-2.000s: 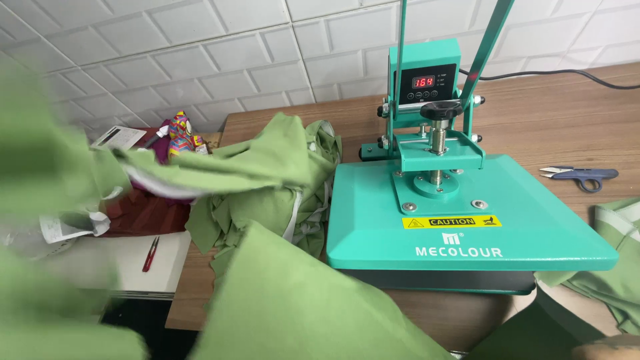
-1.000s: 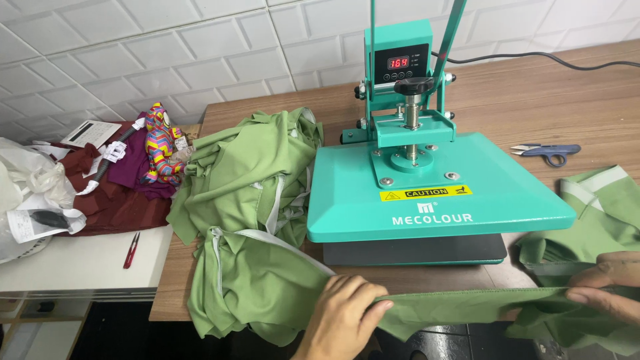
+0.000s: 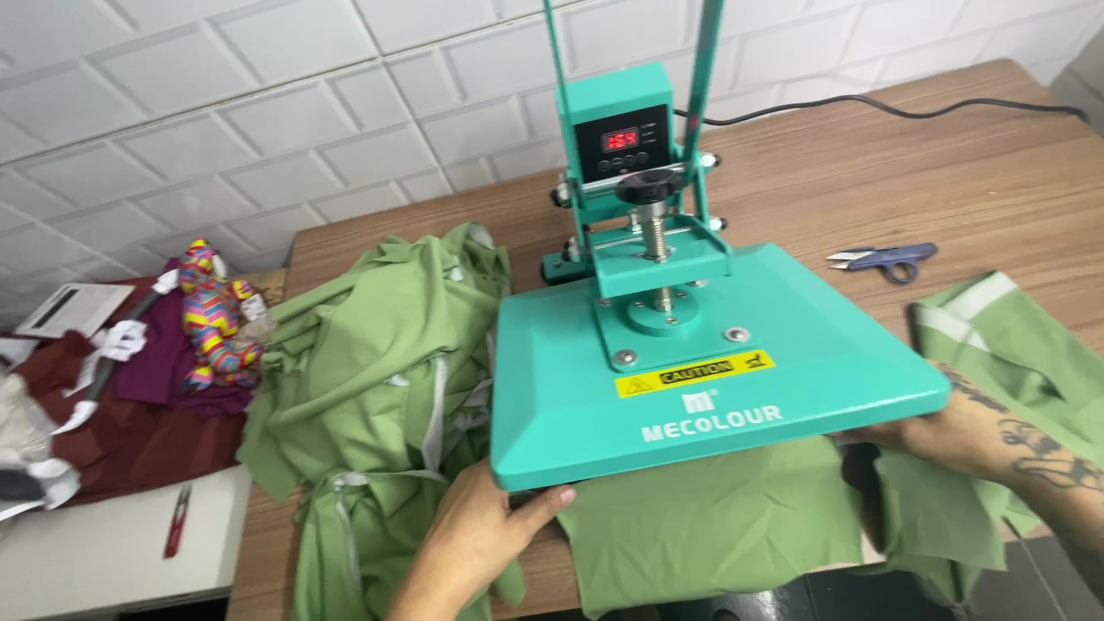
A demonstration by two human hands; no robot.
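A teal heat press (image 3: pixel 716 362) with a raised upper plate stands on the wooden table. Green fabric (image 3: pixel 716 517) lies below the plate and hangs over the table's front edge. My left hand (image 3: pixel 492 517) is at the plate's front left corner, thumb out, some fingers hidden under the plate; whether it grips the fabric is unclear. My right hand (image 3: pixel 914 431) reaches under the right side, its fingertips hidden. A heap of green fabric (image 3: pixel 371 345) lies left of the press, and a folded green piece with white strips (image 3: pixel 992 319) lies to the right.
Blue-handled thread snips (image 3: pixel 888 259) lie on the table (image 3: pixel 931 164) behind the folded fabric. A black cable (image 3: pixel 862 102) runs along the back. At left, maroon cloth (image 3: pixel 129 440), a colourful patterned figure (image 3: pixel 211 319) and a red-handled tool (image 3: pixel 178 520) lie on a lower white surface.
Both hands have moved up toward the press from in front of it, where they held the green fabric stretched. The fabric's back edge is now hidden beneath the upper plate.
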